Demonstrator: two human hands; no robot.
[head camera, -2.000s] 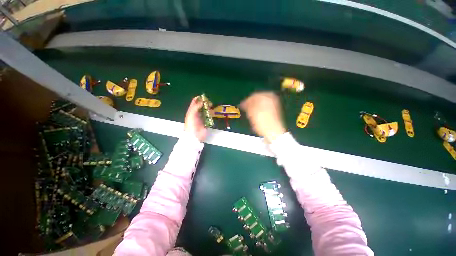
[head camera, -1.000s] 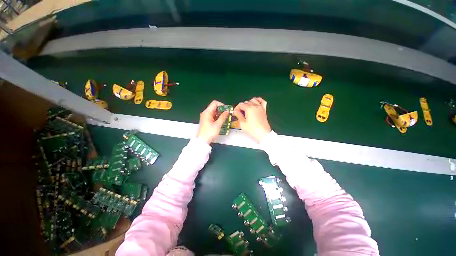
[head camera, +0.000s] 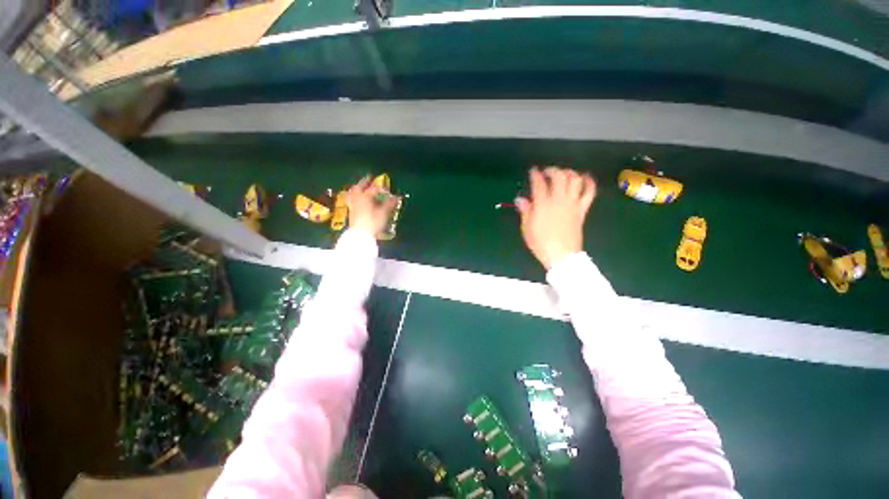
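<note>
My left hand is over the belt at left of centre. Its fingers hold a short green circuit board strip. A yellow shell shows just behind the fingers; whether the hand touches it is unclear. My right hand is palm down over the belt, right of centre, with fingers bent and partly spread. A thin red wire end sticks out left of its fingertips. What lies under the right hand is hidden, so I cannot tell if it grips anything.
Wired yellow shells and narrow plain pieces lie on the green belt behind the pale rail. Green panel strips lie on the bench in front. A cardboard box heaped with strips stands at left, under a slanting metal bar.
My hands were together at the board strip and have moved apart, the left leftward with the strip, the right rightward. The camera view has shifted; more of the box shows.
</note>
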